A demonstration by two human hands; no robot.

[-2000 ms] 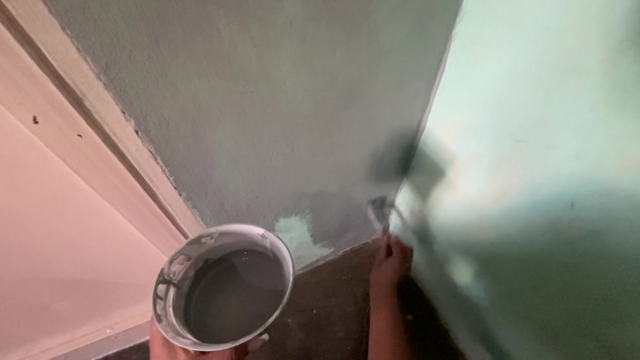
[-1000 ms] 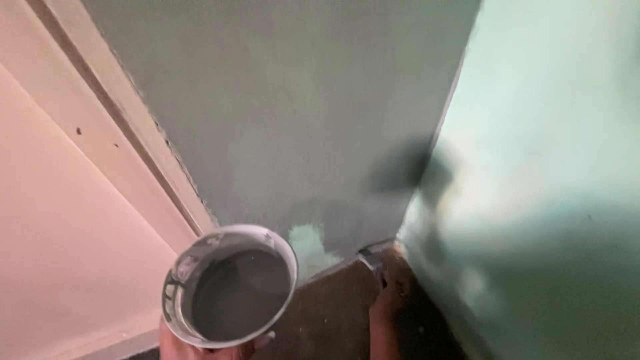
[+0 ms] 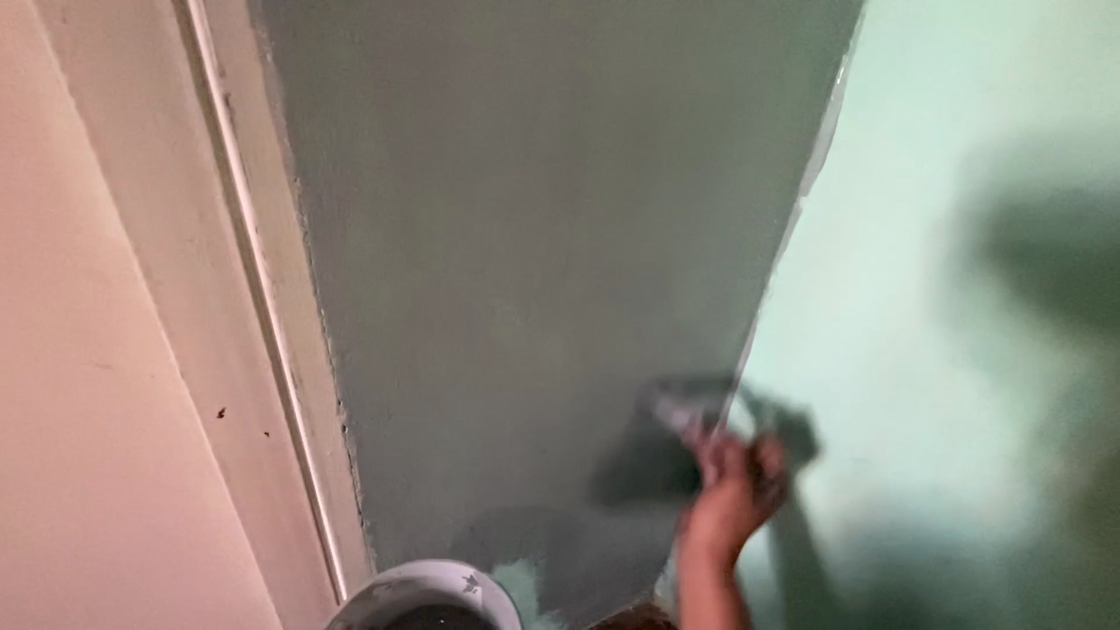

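Note:
My right hand (image 3: 735,481) grips a paintbrush (image 3: 674,409), blurred by motion, against the lower right of the grey-painted wall (image 3: 542,219), close to the corner. Its bristles point up and to the left. At the bottom edge of the view is the rim of a white bowl-like container (image 3: 420,577) with dark grey paint (image 3: 437,618) inside. My left hand is out of the frame. Just right of the container, a light green patch (image 3: 521,586) shows through the grey coat low on the wall.
A light green wall (image 3: 910,306) meets the grey one at the right, with grey paint along the corner line. On the left stand a pale door frame (image 3: 254,289) and a pinkish surface (image 3: 87,394). A bit of brown floor (image 3: 634,617) shows at the bottom. Shadows fall on both walls.
My right hand and the brush have moved up the corner from the wall's foot. The view has tilted up, so the container sits lower and my left hand has left the frame.

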